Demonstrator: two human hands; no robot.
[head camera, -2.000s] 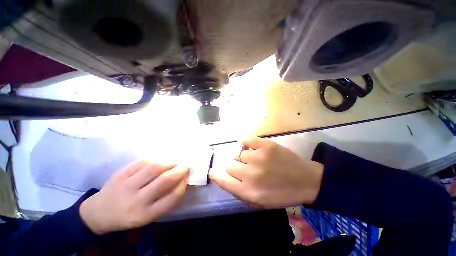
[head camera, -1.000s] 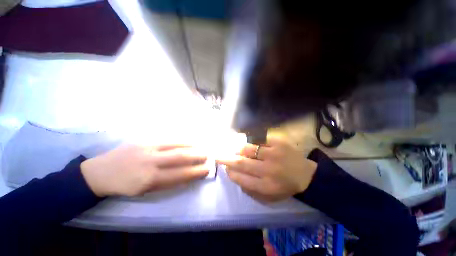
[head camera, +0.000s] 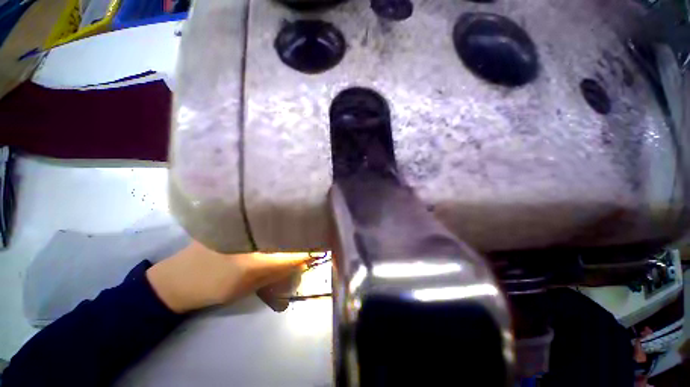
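The off-white sewing machine head (head camera: 287, 151) fills the centre and right, with a shiny metal lever or guard (head camera: 424, 272) in front. My left hand (head camera: 212, 276) reaches right towards the lamp-lit spot under the head; its fingertips are partly hidden and glared out. A small dark brownish piece (head camera: 278, 296) shows just below its fingers; whether they grip it is unclear. My right hand is hidden behind the machine; only its dark sleeve (head camera: 590, 332) shows at right. A pale panel (head camera: 64, 272) lies left of my left hand.
A maroon panel (head camera: 98, 125) lies on the white table (head camera: 83, 193) at upper left, partly behind the head. Yellow (head camera: 76, 29) and blue (head camera: 147, 13) bins stand at the far left edge. A tray with small metal parts (head camera: 654, 276) is at the right.
The view has shifted, so the machine head and lever now cover the work area, my right hand and the scissors. More of the maroon panel and the bins have come into view.
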